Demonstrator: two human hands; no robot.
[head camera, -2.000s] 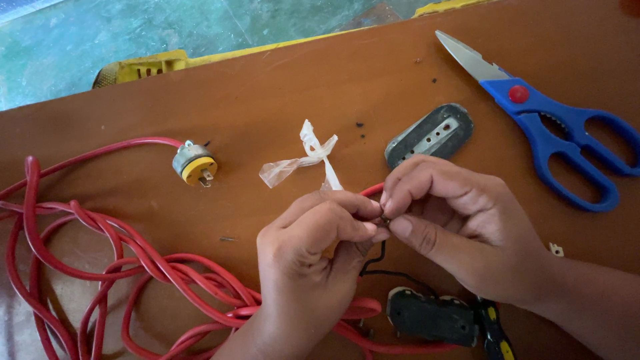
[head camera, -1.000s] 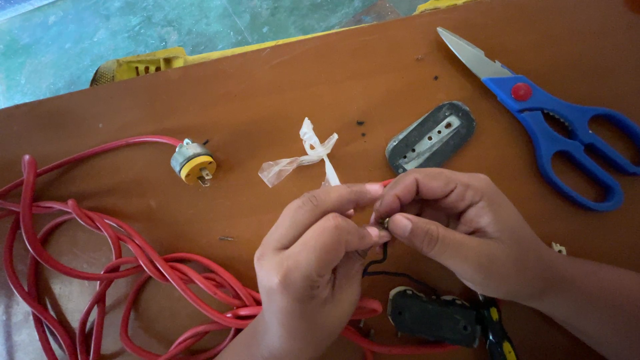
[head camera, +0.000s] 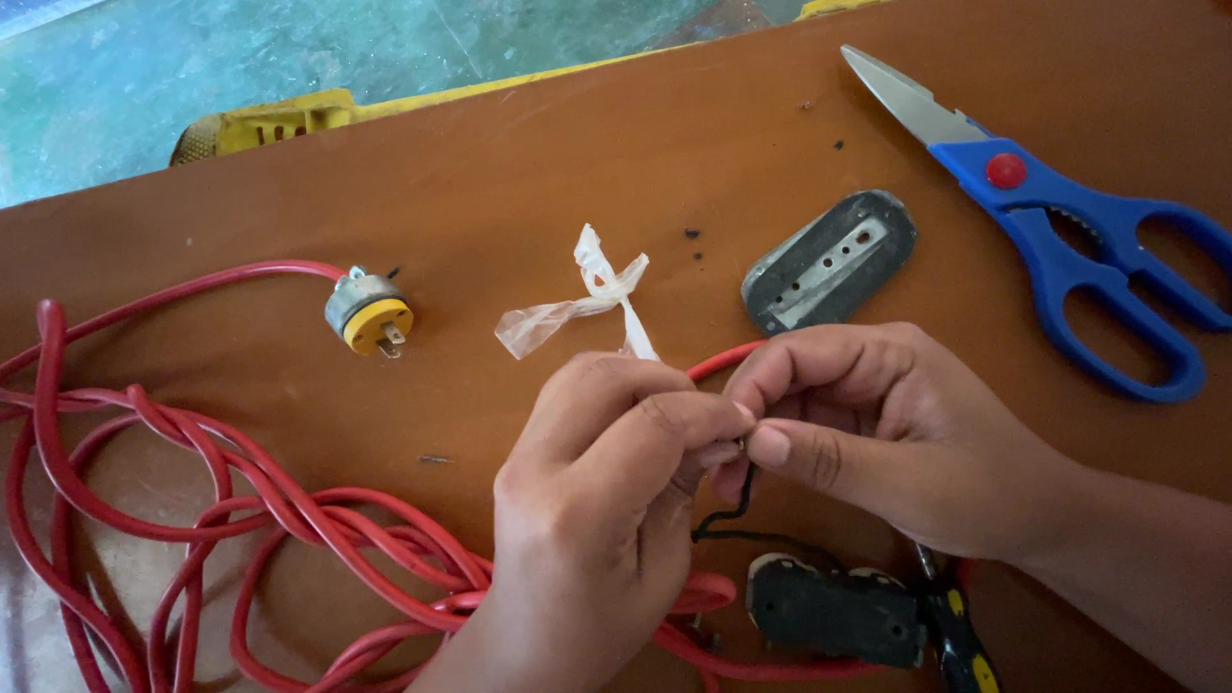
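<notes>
My left hand (head camera: 616, 481) and my right hand (head camera: 866, 433) meet fingertip to fingertip, pinching a small end where a black wire (head camera: 731, 531) comes up between them. What exactly is pinched is mostly hidden by the fingers. A red cable (head camera: 724, 360) passes behind the fingertips. Below the hands lies a black oblong housing part (head camera: 833, 611), reached by the black wire. Behind my right hand rests a dark oval cover (head camera: 830, 260) with a holed pale strip. A knotted piece of clear plastic (head camera: 602, 294) lies behind my left hand.
Blue-handled scissors (head camera: 1068, 221) lie at the right, blades apart. A black and yellow screwdriver (head camera: 953, 626) is beside the housing part. Coiled red cable (head camera: 279, 500) covers the left, with a yellow and grey plug (head camera: 371, 313) above it. A yellow plastic object (head camera: 279, 125) stands beyond the table edge.
</notes>
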